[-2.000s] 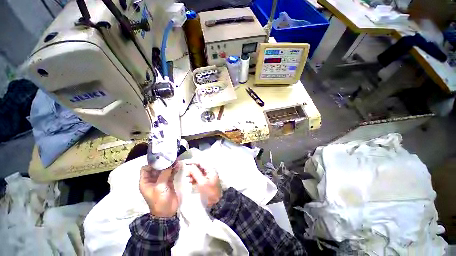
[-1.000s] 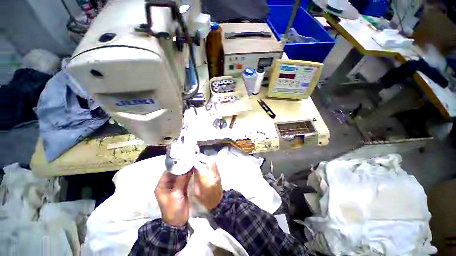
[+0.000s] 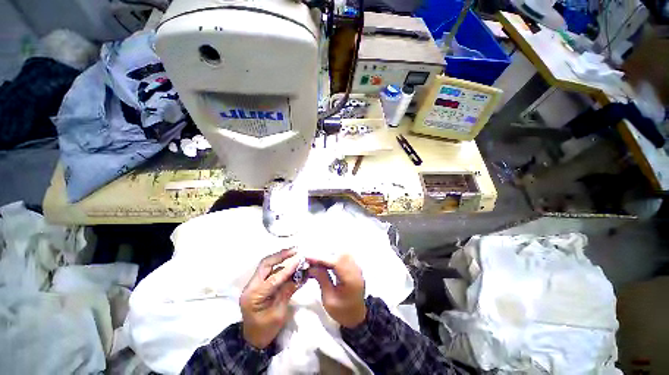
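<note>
A small shiny metal round piece, which looks like a bobbin or bobbin case (image 3: 300, 272), is held at the fingertips just below the machine's arm end. My left hand (image 3: 269, 296) grips it from the left. My right hand (image 3: 339, 287) has its thumb and forefinger closed at its right side; whether they hold a thread cannot be told. Large white cloth (image 3: 213, 271) lies over the lap beneath both hands. The cream JUKI sewing machine head (image 3: 242, 95) stands above, and its rounded lower arm end (image 3: 286, 209) shows in front of the hands.
A bobbin tray (image 3: 374, 139), black snips (image 3: 409, 149) and a control panel (image 3: 456, 108) are on the table right of the head. White cloth piles lie at right (image 3: 539, 300) and left (image 3: 44, 300). A grey-blue bag (image 3: 110, 124) and small white pieces (image 3: 192, 145) are at left.
Both hands have moved from the arm's end down and slightly right, and the small metal piece now shows between the fingers. The view has turned, bringing the small white pieces at left into sight.
</note>
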